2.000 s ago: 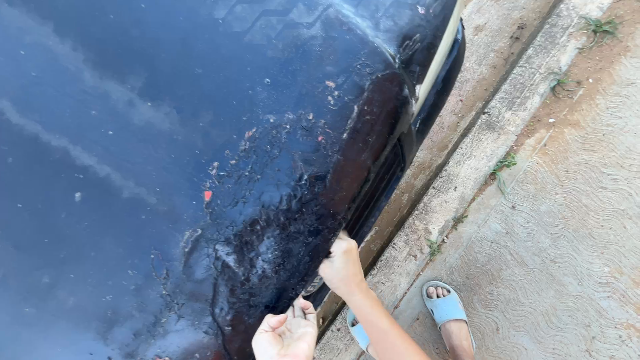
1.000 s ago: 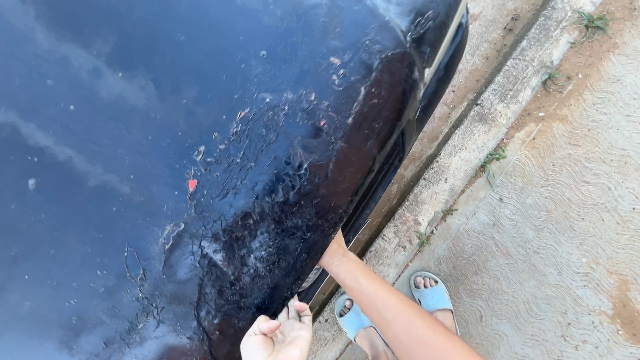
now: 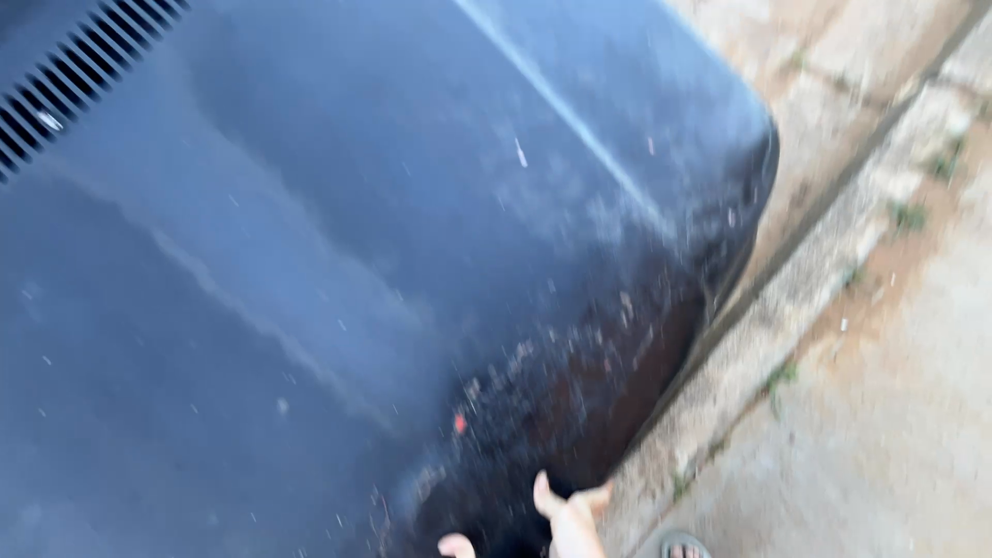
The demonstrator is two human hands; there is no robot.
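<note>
A dark blue vehicle hood (image 3: 325, 232) fills most of the head view, with scuffed, flaking paint and brown patches near its lower right corner. A small red fleck (image 3: 459, 424) lies on the worn area. At the bottom, my right hand (image 3: 572, 508) is at the edge of the hood, thumb and fingers spread, with nothing seen between them. Just a blurred finger or thumb tip of my left hand (image 3: 457, 545) shows at the bottom edge of the view, over the dark worn part; the rest is cut off.
A slatted black vent (image 3: 85, 77) crosses the top left. Along the hood's right side runs a concrete curb (image 3: 759, 310) with small weeds (image 3: 781, 375). Rough paving (image 3: 876, 465) lies beyond it, and a foot in a sandal (image 3: 684, 545) shows at the bottom.
My right hand, earlier partly hidden at the hood's edge, now shows its spread fingers. My left hand has mostly left the frame. The view has shifted and now takes in the vent.
</note>
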